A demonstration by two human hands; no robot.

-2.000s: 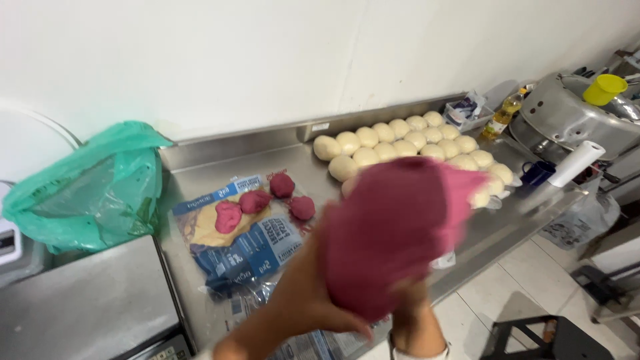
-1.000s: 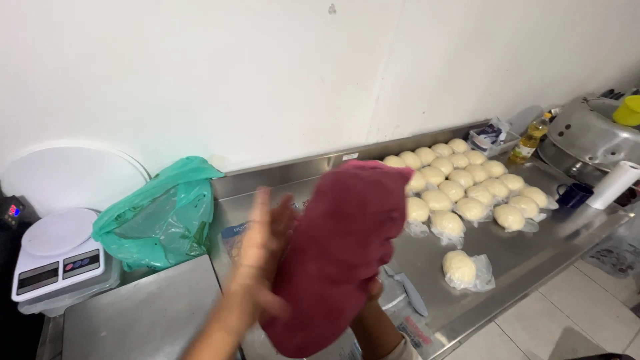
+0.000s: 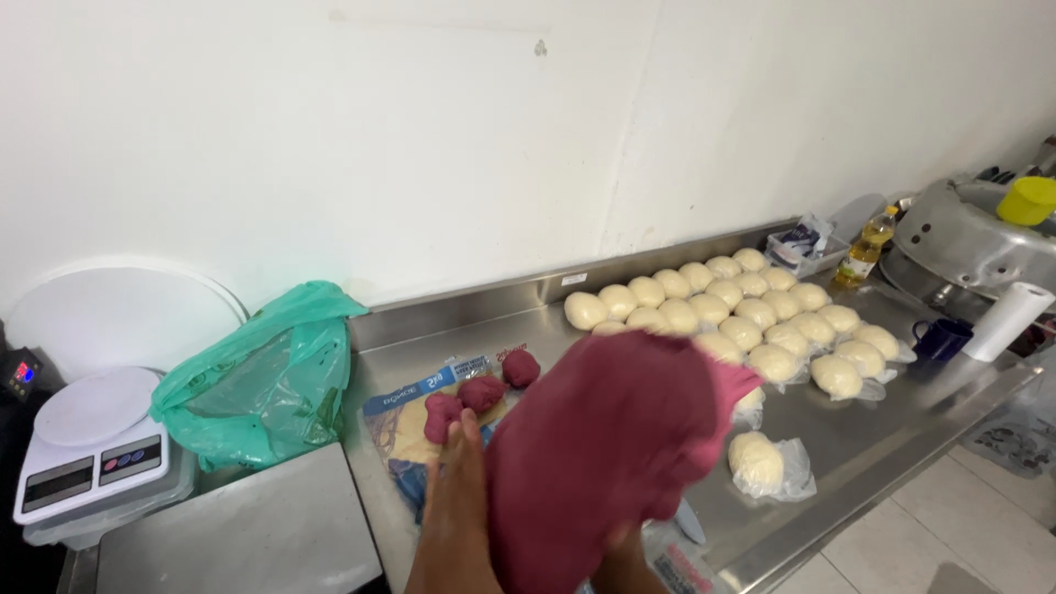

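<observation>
A large mass of dark pink dough (image 3: pixel 594 454) is held up above the steel counter. My left hand (image 3: pixel 462 503) presses against its left side, fingers pointing up. My right hand (image 3: pixel 623 561) supports the dough from below on the right, mostly hidden behind it. Beyond my left hand, small pink dough pieces (image 3: pixel 481 394) lie on a printed plastic bag (image 3: pixel 404 433). Rows of pale dough balls (image 3: pixel 741 332) on clear plastic stand to the right, and a single pale ball (image 3: pixel 755 464) sits nearer the counter's front edge.
A white digital scale (image 3: pixel 91 462), a green plastic bag (image 3: pixel 256 388) and a flat metal surface (image 3: pixel 239 528) are at left. At right are an oil bottle (image 3: pixel 866 247), a dark blue mug (image 3: pixel 943 339), a paper roll (image 3: pixel 1008 322) and a large metal pot (image 3: pixel 965 239).
My left hand was apart from the dough's side one second ago and now lies against it. The large dough mass stays held up. The view has swung since two seconds ago.
</observation>
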